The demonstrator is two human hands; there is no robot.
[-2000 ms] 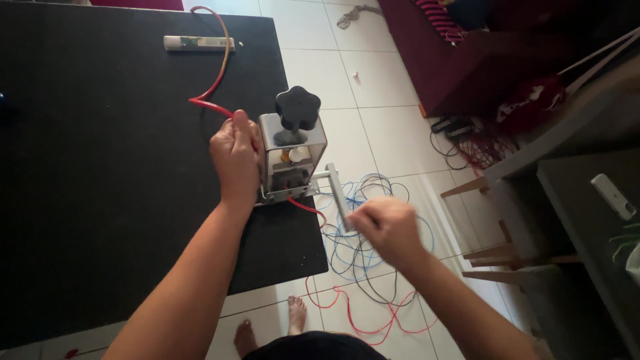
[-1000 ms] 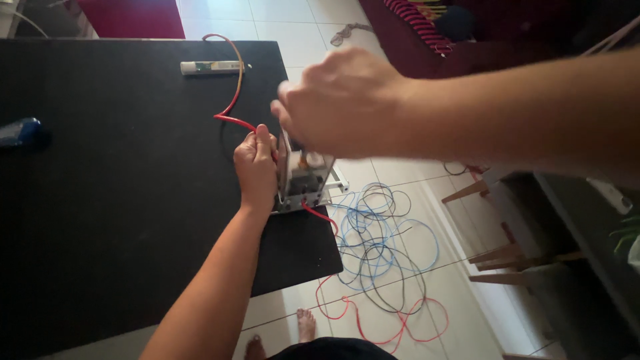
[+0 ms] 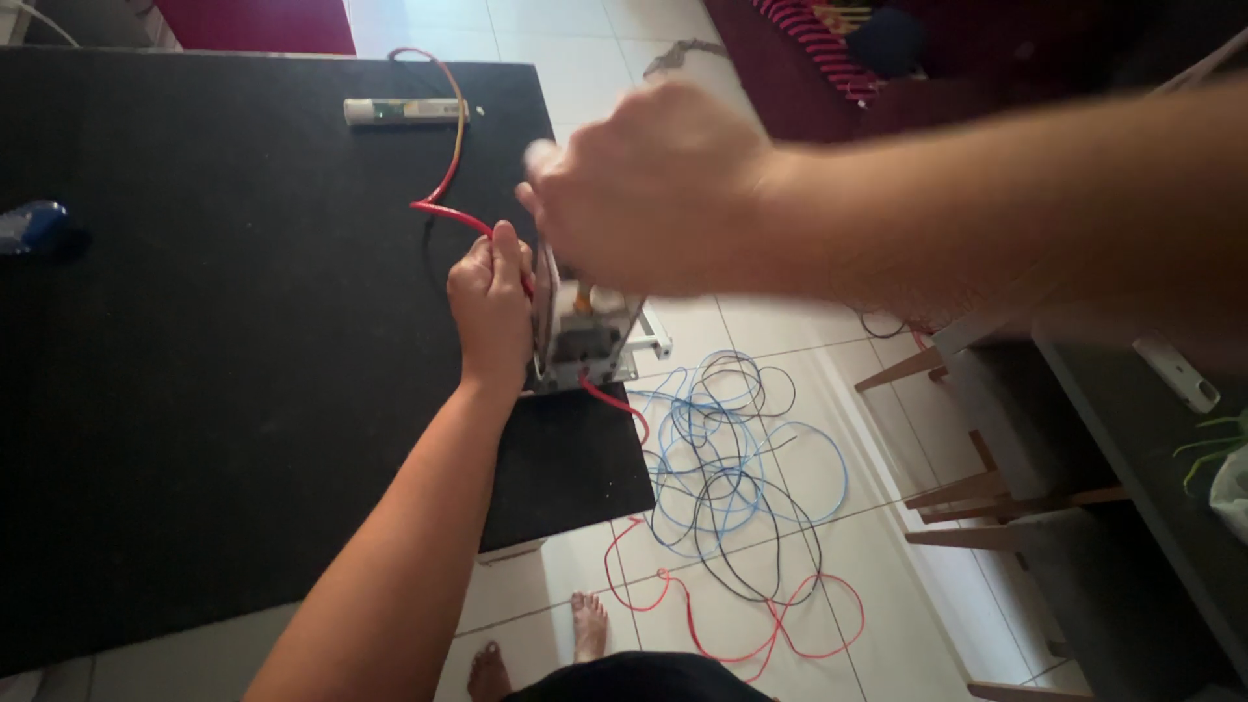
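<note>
A metal hand-cranked machine, likely a wire stripper, stands at the right edge of the black table. My left hand is closed around a red cable and rests against the machine's left side. The cable's far end curls over the table, and another red length comes out of the machine's near side and hangs over the edge. My right hand, blurred, is over the machine's top, where it hides the black knob; its exact grip cannot be seen. The crank juts out to the right.
A white tube lies on the table's far part, and a blue object at its left. Loose blue, black and red wires lie tangled on the tiled floor. Chairs and a second table stand at the right.
My right hand has gone from the crank up to the machine's top, where it was also one second ago. My left hand has stayed beside the machine with the red cable.
</note>
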